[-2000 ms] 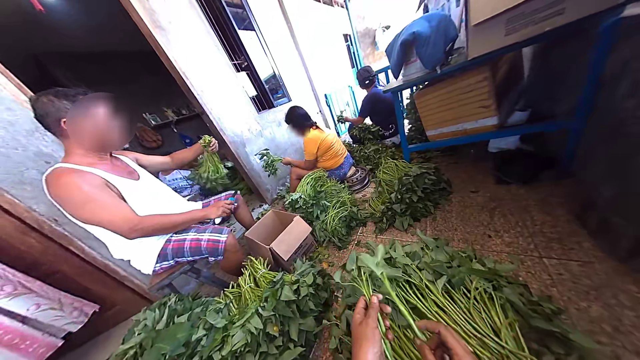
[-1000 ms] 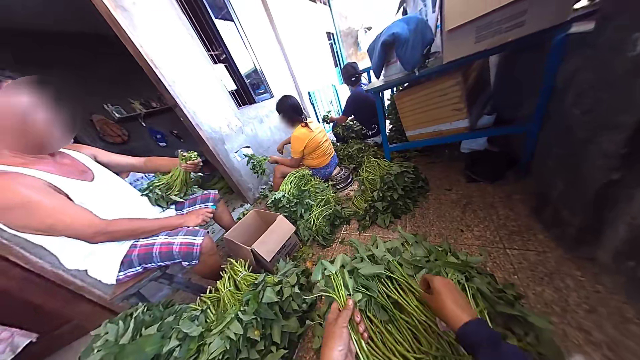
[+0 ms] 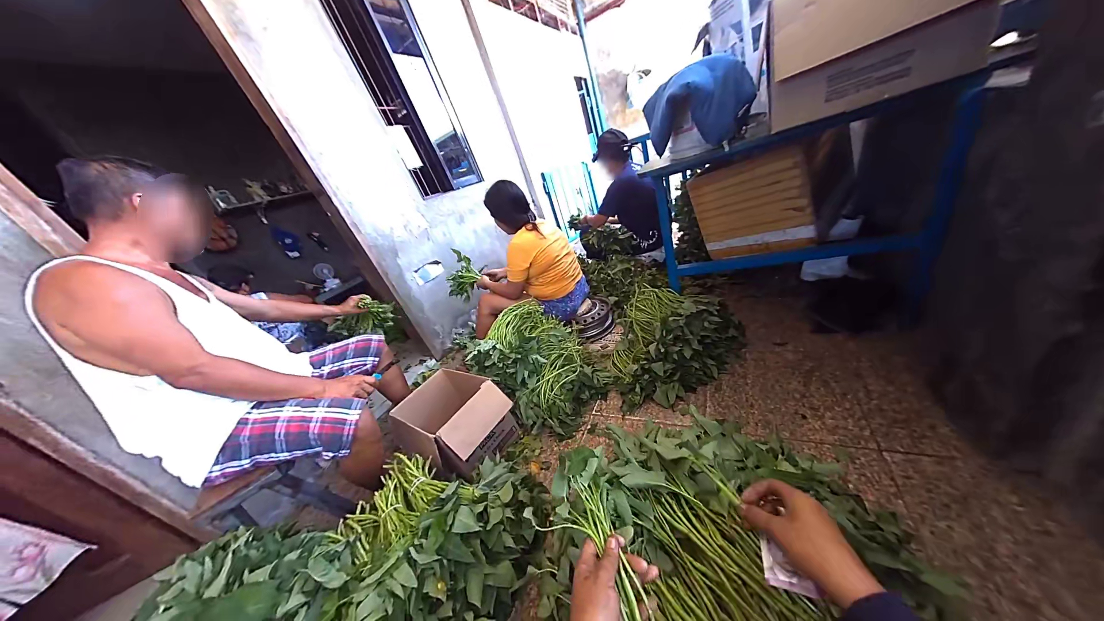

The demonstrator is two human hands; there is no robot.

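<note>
At the bottom of the head view, my left hand (image 3: 608,578) grips a small bunch of leafy green stems (image 3: 595,509) upright. My right hand (image 3: 798,530) is to its right, over a large pile of long-stemmed leafy greens (image 3: 707,535). Its thumb and forefinger pinch the end of a stem. A pale paper-like item (image 3: 787,576) shows under the right palm, partly hidden. Left of my hands lies another heap of leafy greens (image 3: 466,526), its cut stems pointing up and left.
An open cardboard box (image 3: 457,418) stands beyond the left heap. A person in a white tank top (image 3: 164,371) sits left, holding greens. Two more people sit farther back among piles of greens (image 3: 543,362). A blue metal table (image 3: 802,254) is at the right, above the tiled floor (image 3: 819,379).
My left hand has stayed around the stems. My right hand has moved over the pile and now pinches a stem. The view has shifted, bringing the seated person more fully into frame.
</note>
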